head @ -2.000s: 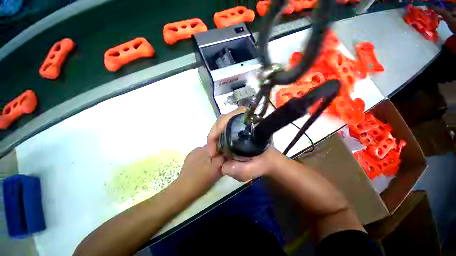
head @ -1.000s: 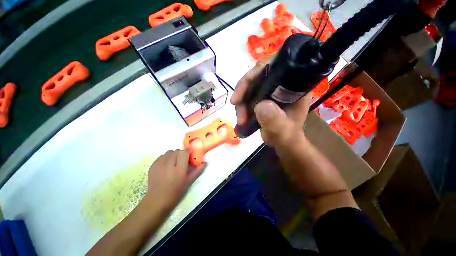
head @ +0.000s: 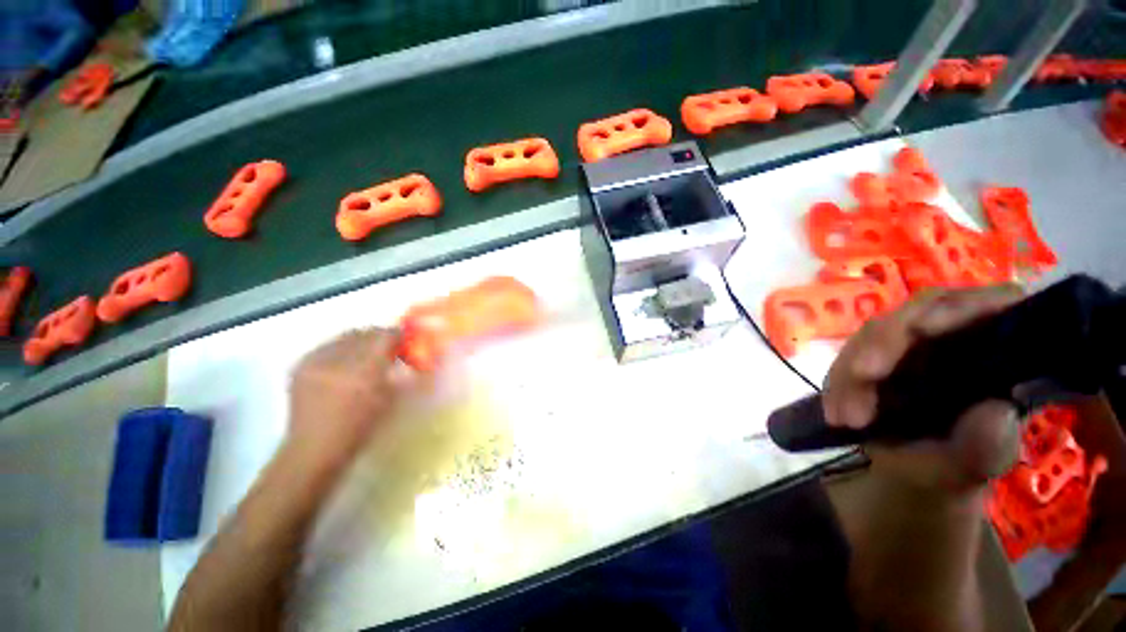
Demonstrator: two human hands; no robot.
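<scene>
My left hand grips the left end of an orange plastic housing, blurred, above the white bench left of the screw feeder. My right hand is closed around the black electric screwdriver, tilted nearly level, its thin bit pointing left. The right hand is near the bench's right part, over the front edge. The grey screw feeder stands between the two hands, farther back, with its pick-up block at the front.
Orange housings lie spaced on the green conveyor behind its metal rail. A heap of housings lies right of the feeder. More housings show below the right hand. A blue bin sits at left. Dark specks lie on the yellowish patch.
My left hand has moved left and away from me with the housing. My right hand has moved right with the screwdriver, now tilted nearly level. The view has shifted, showing more of the conveyor.
</scene>
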